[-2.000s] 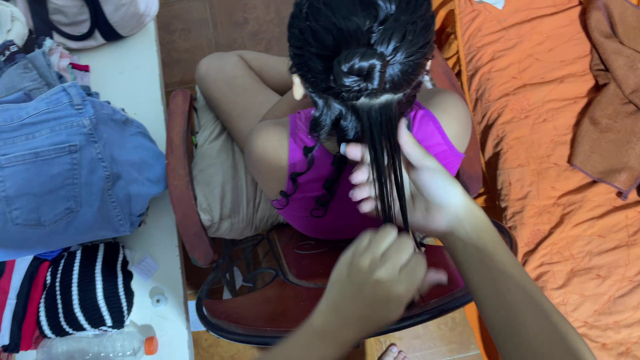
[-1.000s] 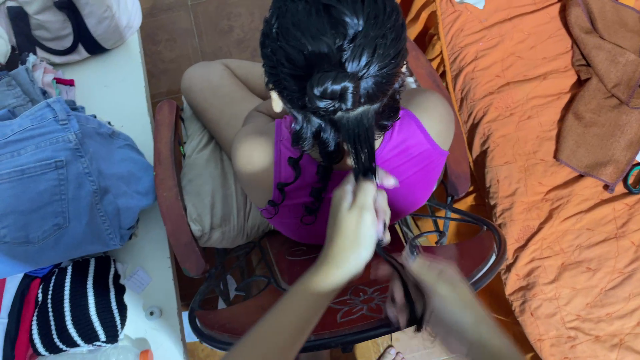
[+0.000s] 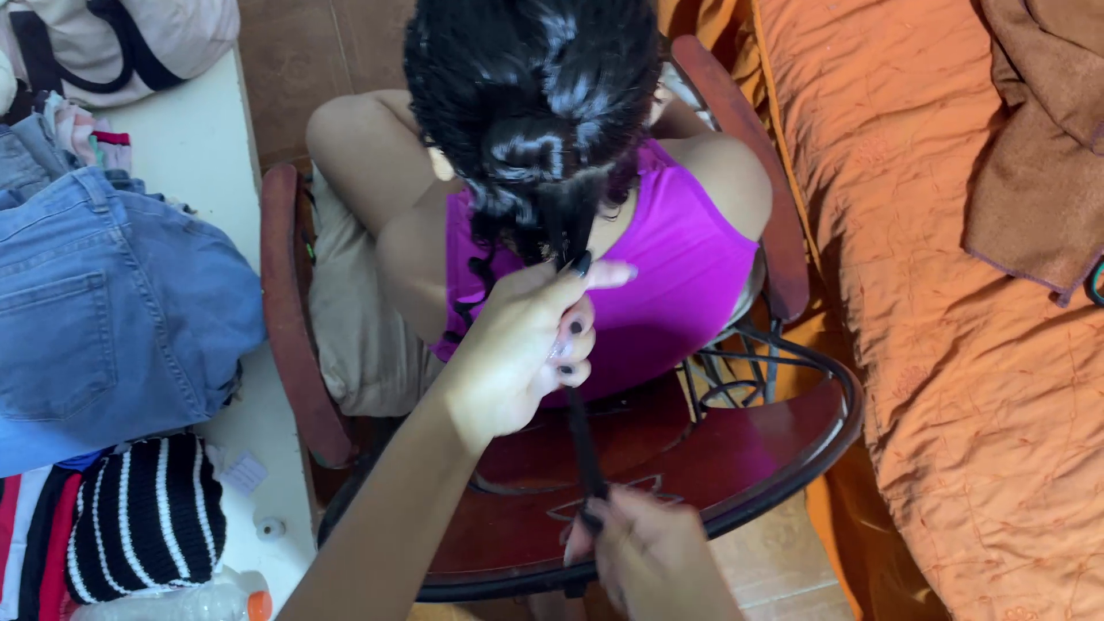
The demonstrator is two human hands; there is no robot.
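A person in a magenta sleeveless top (image 3: 664, 259) sits with their back to me, their wet black hair (image 3: 535, 78) partly twisted into a bun (image 3: 526, 151) at the back of the head. Below the bun, my left hand (image 3: 535, 345) is closed around a straight section of hair near the nape. That strand (image 3: 584, 440) runs down taut out of my fist to my right hand (image 3: 642, 548), which grips its lower end and is slightly blurred. Dark curls (image 3: 470, 293) hang loose to the left of my left hand.
The wood-and-metal chair (image 3: 733, 448) surrounds the seated person. On the left, a white table (image 3: 181, 147) bears folded jeans (image 3: 112, 302), a striped knit garment (image 3: 147, 517) and a plastic bottle (image 3: 181, 604). An orange bedspread (image 3: 949, 388) with a brown cloth (image 3: 1035, 190) lies on the right.
Two seconds ago my left hand was lower and my right hand was up behind the loose strands. Now my left hand holds the gathered section near the nape, and my right hand is below it.
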